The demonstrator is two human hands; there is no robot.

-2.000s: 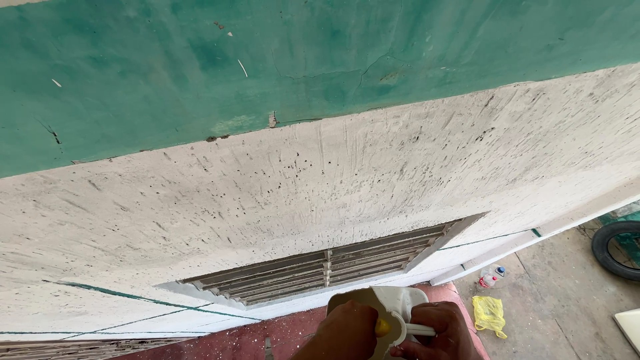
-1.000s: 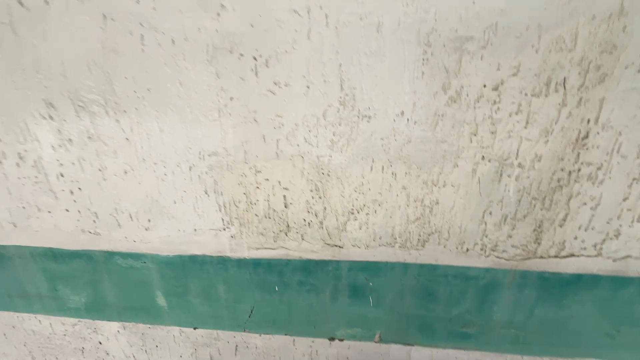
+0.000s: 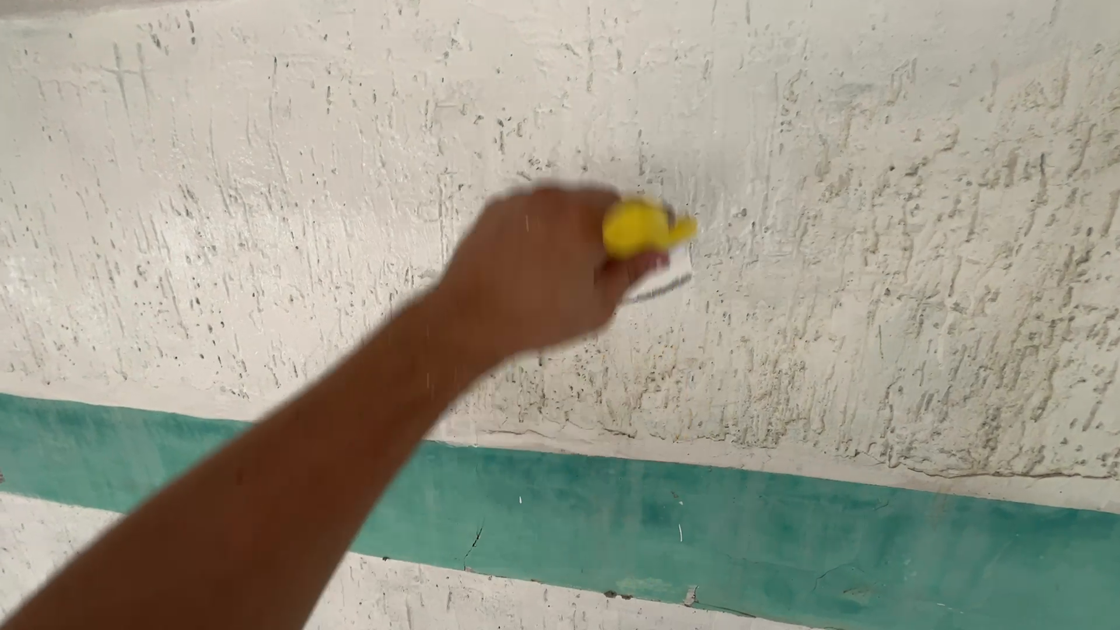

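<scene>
My left hand [image 3: 547,267], reaching in from the lower left, is closed around the yellow handle [image 3: 639,227] of what looks like a paintbrush. Its pale head [image 3: 661,278] shows just below the fingers, close to the rough white wall [image 3: 744,350]; motion blur hides whether it touches. The fingers cover most of the handle. My right hand is out of view.
A green painted band [image 3: 700,516] runs across the wall below the hand, slanting down to the right, with small cracks and chips. The white surface above is pitted and streaked, with brownish rough patches at the right.
The view has swung up from the ground to the wall. My left hand, over a white container two seconds ago, is now raised before the wall. The container and my right hand have left the view.
</scene>
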